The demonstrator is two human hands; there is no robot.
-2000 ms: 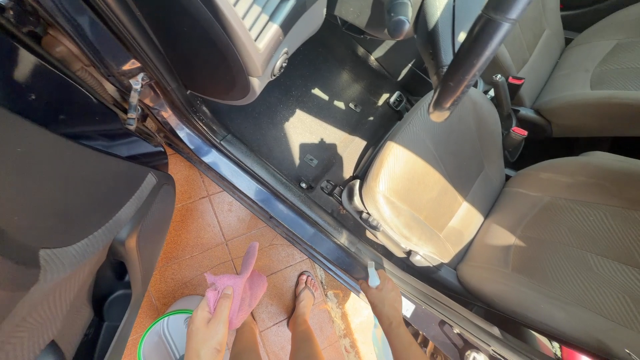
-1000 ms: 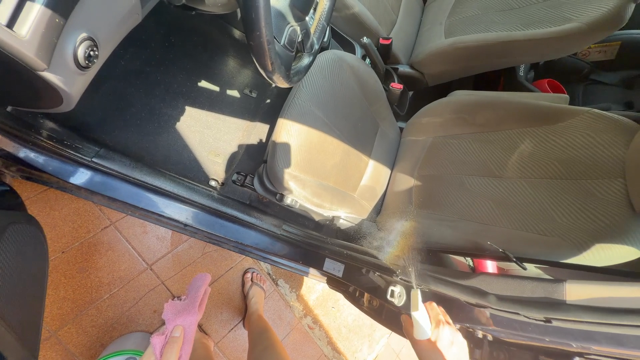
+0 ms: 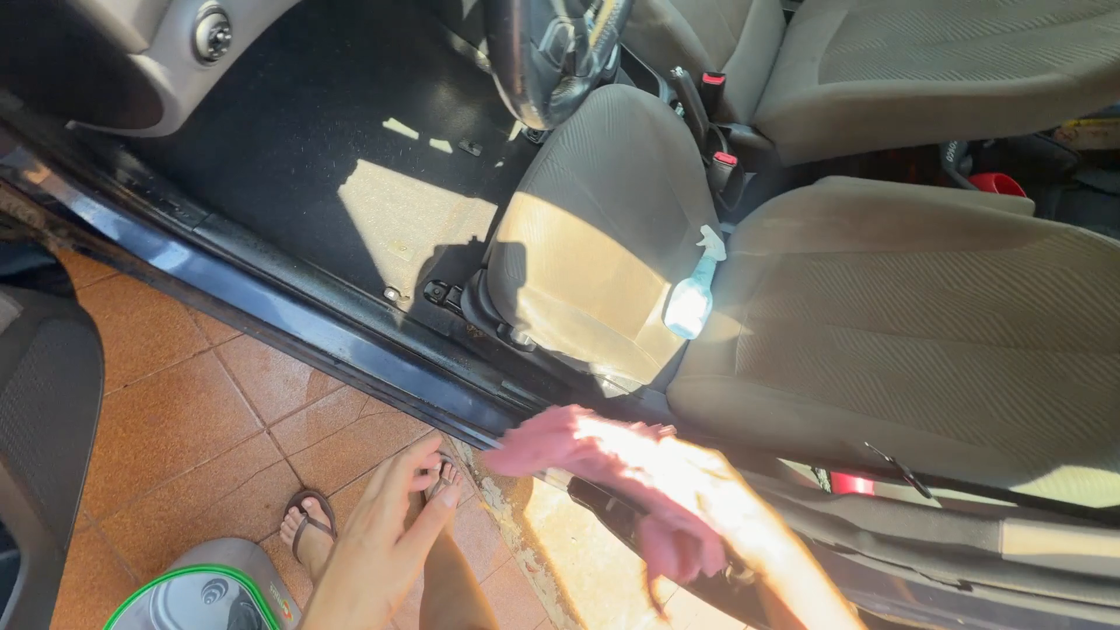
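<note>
My right hand, blurred and sunlit, holds a pink cloth over the car's dark door sill; part of the cloth hangs down below the hand. To its left, my left hand is empty, its fingers apart, above the tiled floor. A spray bottle with a white trigger head and bluish liquid lies on the beige driver's seat cushion, against the backrest. Neither hand touches it.
The steering wheel is above the seat cushion. Seat belt buckles stand between the front seats. The opened door is at left. A grey container with a green rim stands on the orange tiles, near my sandalled feet.
The pink cloth has passed from my left hand to my right. The spray bottle, in my right hand one second ago, now lies on the seat.
</note>
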